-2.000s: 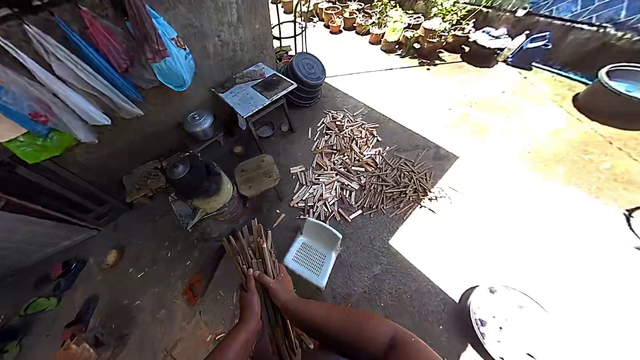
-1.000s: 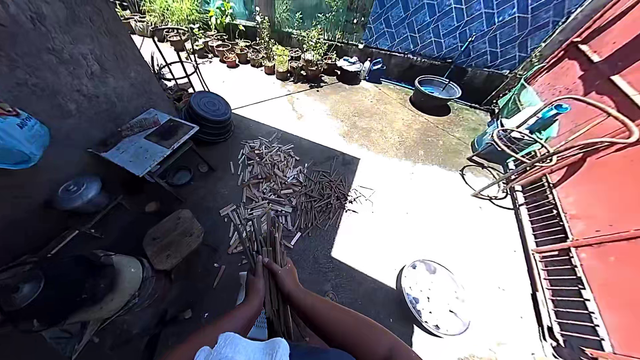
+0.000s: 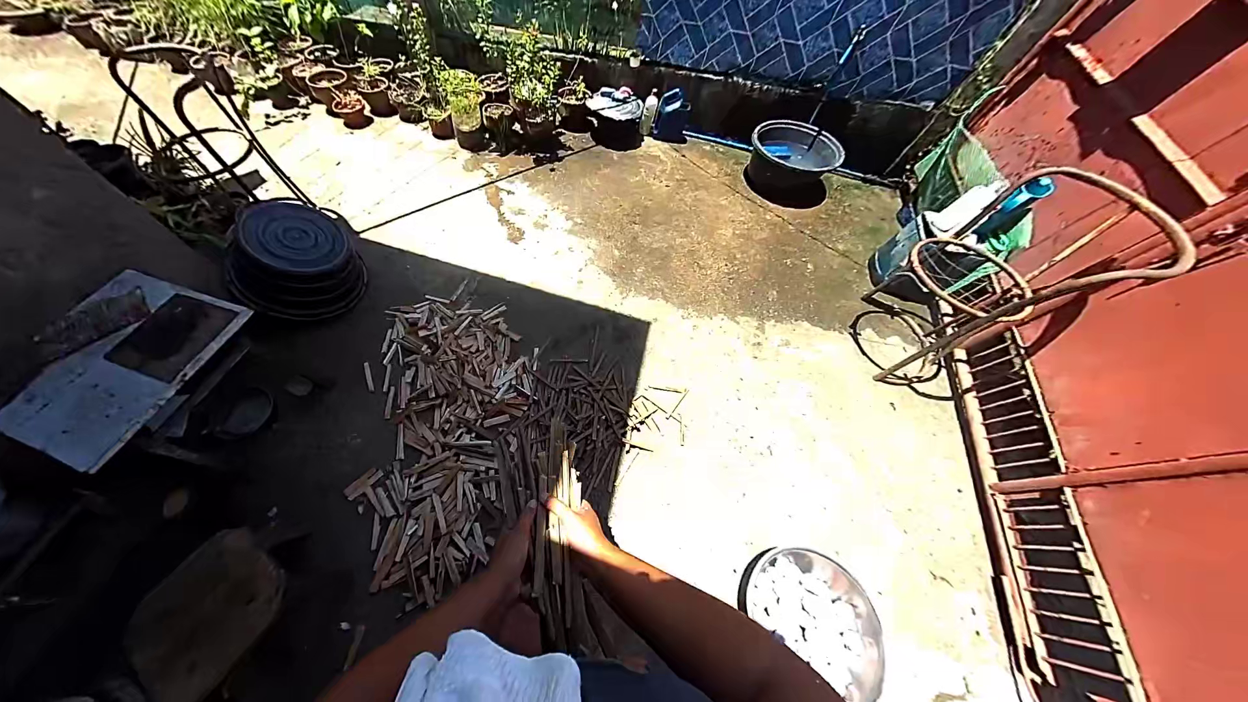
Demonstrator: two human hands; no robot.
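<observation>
A bundle of long thin wooden sticks (image 3: pixel 558 570) stands upright between my hands at the lower middle. My left hand (image 3: pixel 515 556) presses on its left side and my right hand (image 3: pixel 582 531) grips its right side, partly in sunlight. Beyond and to the left of the hands, a pile of short split wood pieces (image 3: pixel 448 419) lies on the concrete floor. A heap of thin dark sticks (image 3: pixel 585 390) adjoins it on the right, at the edge of the shade. The lower end of the bundle is hidden near my lap.
A low table (image 3: pixel 97 390) and stacked black basins (image 3: pixel 297 258) stand left, above a wooden stool (image 3: pixel 205 619). A round metal tray with white pieces (image 3: pixel 814 619) lies lower right. Potted plants (image 3: pixel 468 102) and a water basin (image 3: pixel 795 156) line the back; a metal grille (image 3: pixel 1048 507) lies right.
The view has swung right, away from the stove and hanging bags. Both hands have carried the stick bundle from beside the white plastic chair to the near edge of the wood pile.
</observation>
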